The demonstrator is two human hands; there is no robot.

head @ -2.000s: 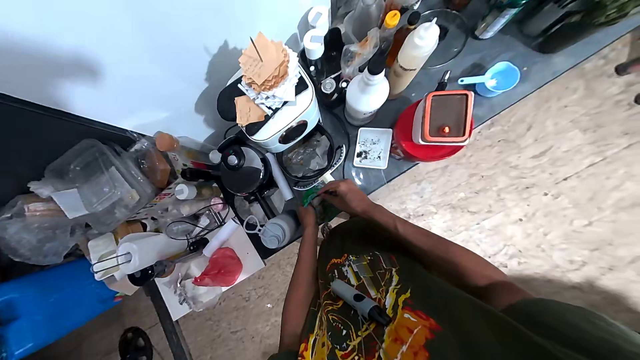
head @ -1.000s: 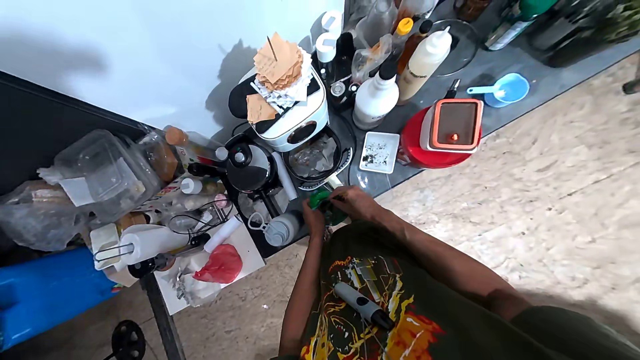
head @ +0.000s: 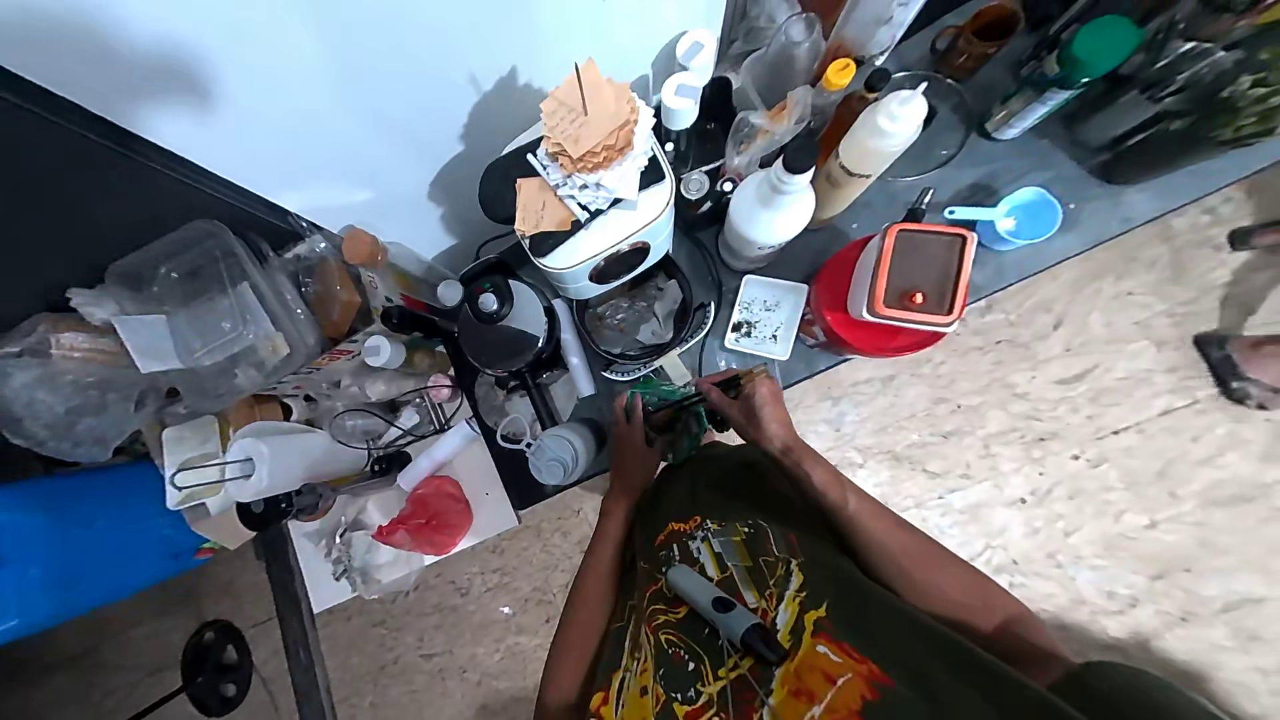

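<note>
My left hand (head: 634, 450) holds a green plastic bag (head: 685, 437) at the counter's front edge. Thin dark sticks with pale ends (head: 735, 383) are gripped by my right hand (head: 755, 412), and their dark part lies over the bag. What the bag contains cannot be made out. Just behind the hands is a white appliance (head: 610, 240) with its round black basket (head: 640, 315) pulled out, holding crumpled clear plastic. A white square dish (head: 766, 316) with dark flecks sits right of the basket. A grey-capped bottle (head: 563, 455) lies close to my left hand.
A red container (head: 850, 300) with an orange-rimmed box, a blue scoop (head: 1020, 217) and a white squeeze bottle (head: 875, 150) stand to the right. At left are a black-lidded pot (head: 507, 320), a paper roll (head: 300, 462) and a red plastic bag (head: 430, 515). A person's sandalled foot (head: 1245, 370) shows far right.
The sticks now show clearly in my right hand, over the green bag. A person's foot has come into view at the far right edge.
</note>
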